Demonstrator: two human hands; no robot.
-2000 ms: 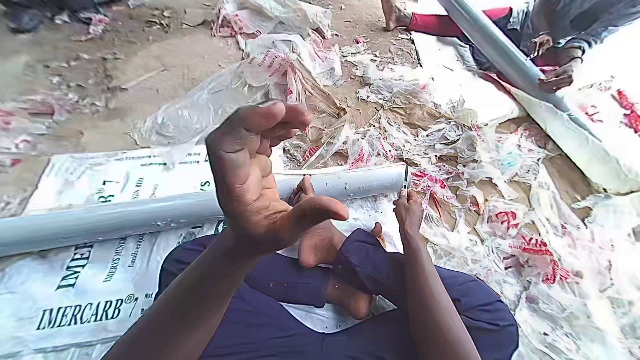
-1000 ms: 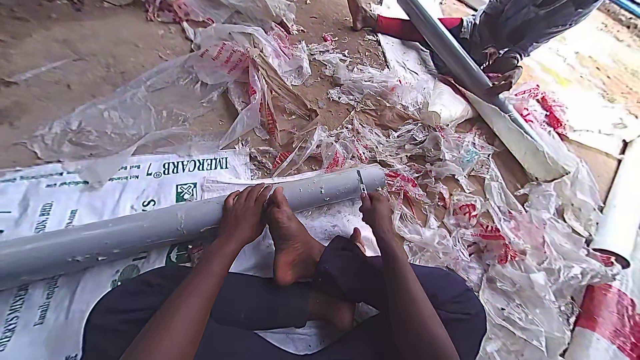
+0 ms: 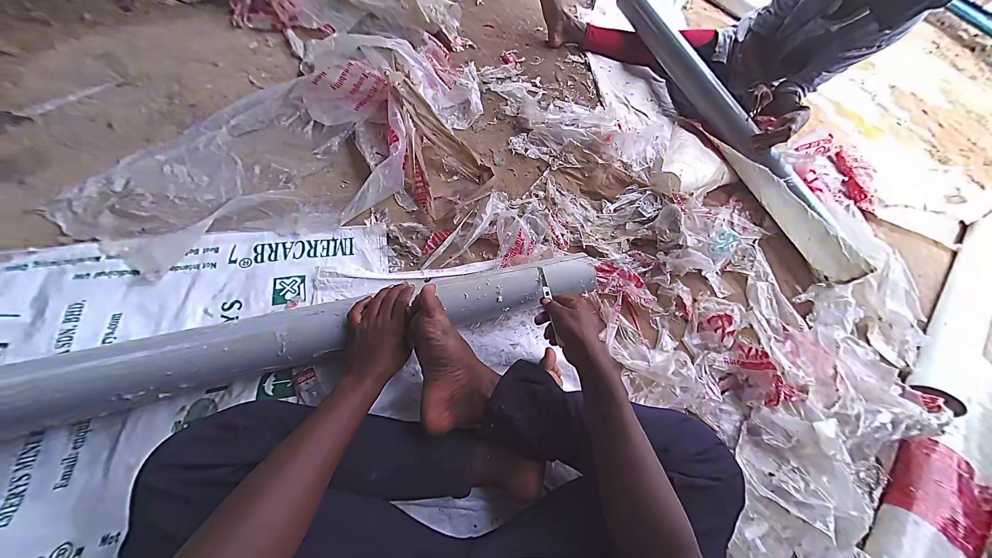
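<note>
A long grey plastic pipe (image 3: 201, 349) lies across a printed white sack (image 3: 178, 279) in front of my crossed legs. My left hand (image 3: 380, 329) rests on top of the pipe with its fingers over the surface, right beside my bare foot (image 3: 449, 372), whose toes press against the pipe. Near the pipe's right end, my right hand (image 3: 572, 322) is closed around a small thin blade (image 3: 545, 285), which lies against the pipe's side. The blade's handle is hidden in my fingers. Small pale shavings or flecks cling to the pipe.
Torn clear plastic film with red print (image 3: 511, 225) covers the ground beyond and right of the pipe. At the upper right a seated person (image 3: 806, 54) holds another grey pipe (image 3: 697, 77). A white tube with a red band (image 3: 934, 488) lies at the right edge.
My left hand, raised open above the pipe two seconds ago, has come down onto it. My right hand stays near the pipe's right end.
</note>
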